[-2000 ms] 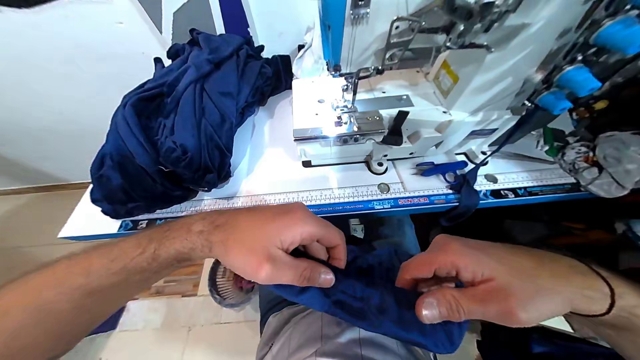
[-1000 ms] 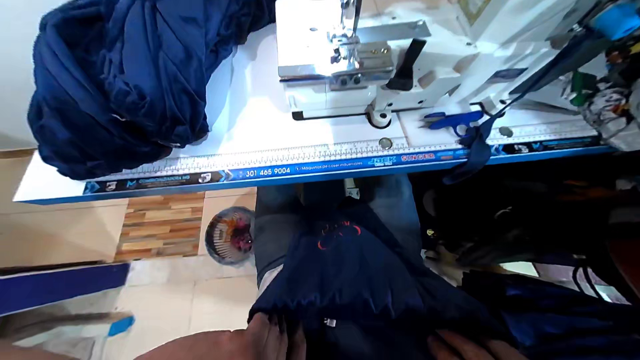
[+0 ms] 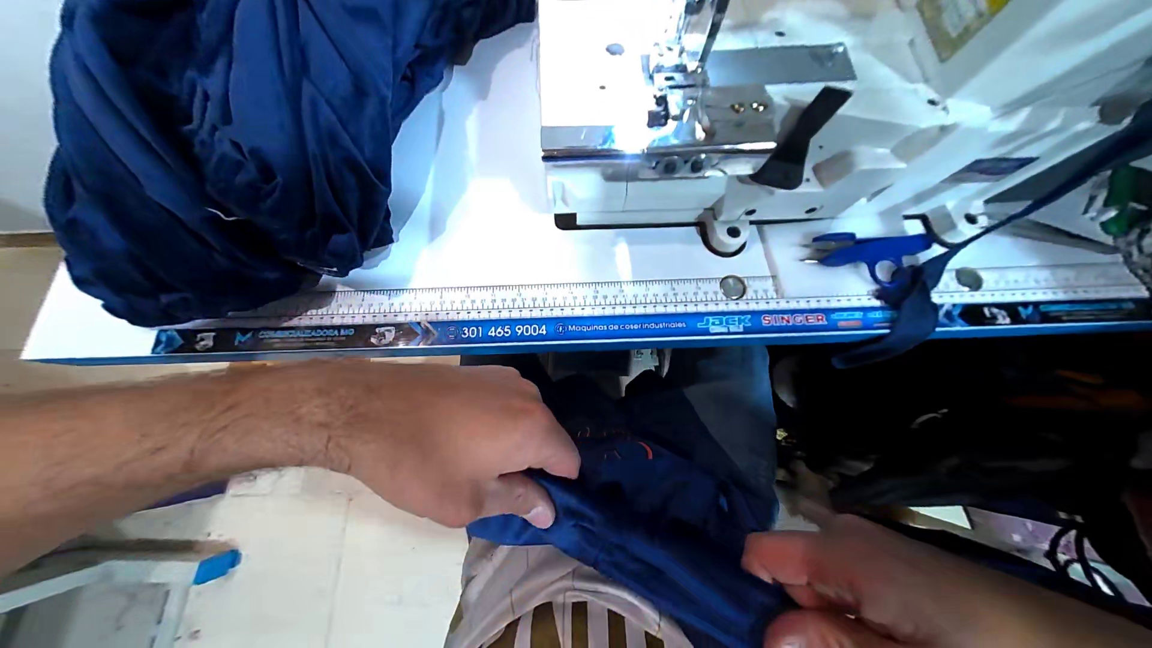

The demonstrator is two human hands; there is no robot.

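Observation:
A navy fabric garment (image 3: 648,531) with small red stitching lies over my lap, below the table edge. My left hand (image 3: 486,450) pinches its upper left part between thumb and fingers. Lower right, my right hand (image 3: 837,576), somewhat blurred, grips the same garment's edge. The cloth is stretched slantwise between both hands. Above them on the table stands an industrial sewing machine (image 3: 657,180), its needle area lit. A heap of navy fabric (image 3: 225,153) lies at the table's left.
Blue thread snips (image 3: 873,252) lie right of the machine base, beside a dangling navy strip (image 3: 909,306). A measuring tape (image 3: 540,297) runs along the table's front edge. Dark cloth (image 3: 954,432) hangs or lies below the table at right.
Both hands have come up from the bottom of the view with the garment. The red stitching, spread out flat a second ago, is now partly folded over. The view has shifted.

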